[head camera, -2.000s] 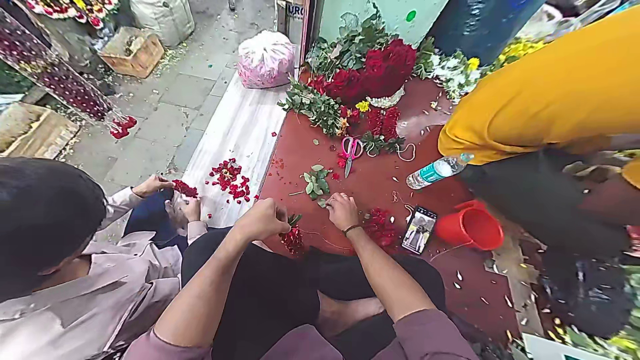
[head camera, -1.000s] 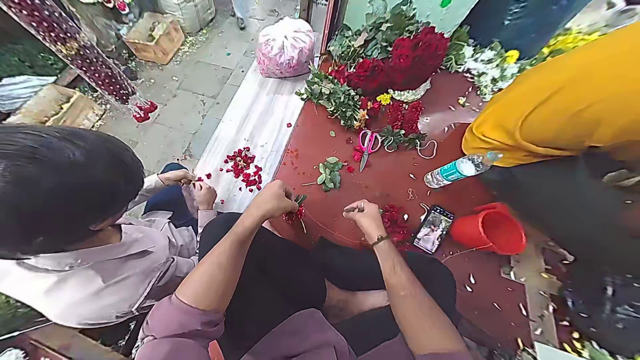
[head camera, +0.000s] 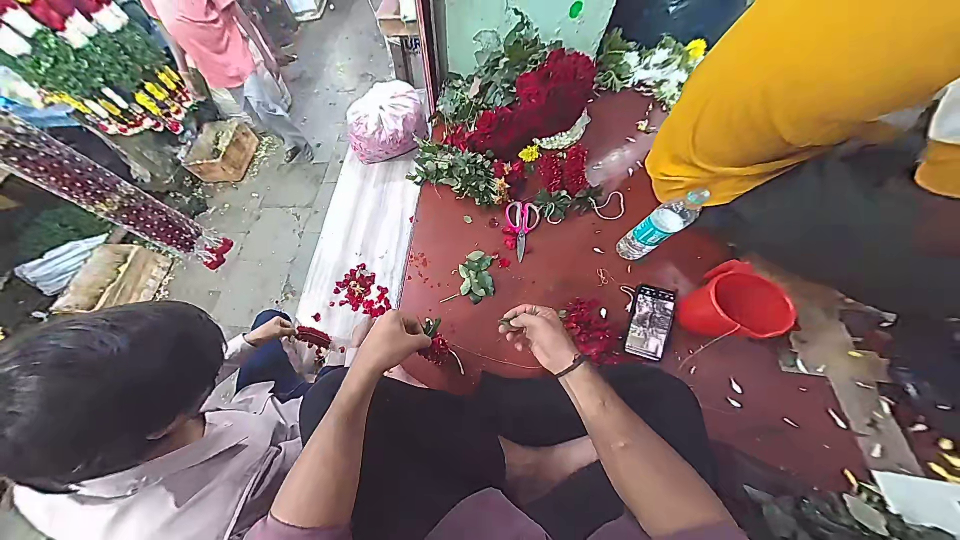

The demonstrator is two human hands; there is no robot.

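Observation:
My left hand pinches a small bunch of red flowers with green leaves above the red-brown surface. To its right, my right hand holds a small green piece, perhaps a leaf, between thumb and fingers. A thin thread runs from the bunch towards my right wrist. Beyond my hands lie a leafy green sprig and pink-handled scissors with their blades pointing towards me. Loose dark red flowers lie right beside my right hand, partly behind it.
A phone, a red plastic mug and a water bottle stand or lie at right. Red roses and leaves fill the back. A co-worker's hand is at left, near loose petals. Someone in yellow cloth is at right.
My hands were close together at the sprig two seconds ago and are now apart. The right hand now holds a small green piece. A walking person in pink has come into view at upper left.

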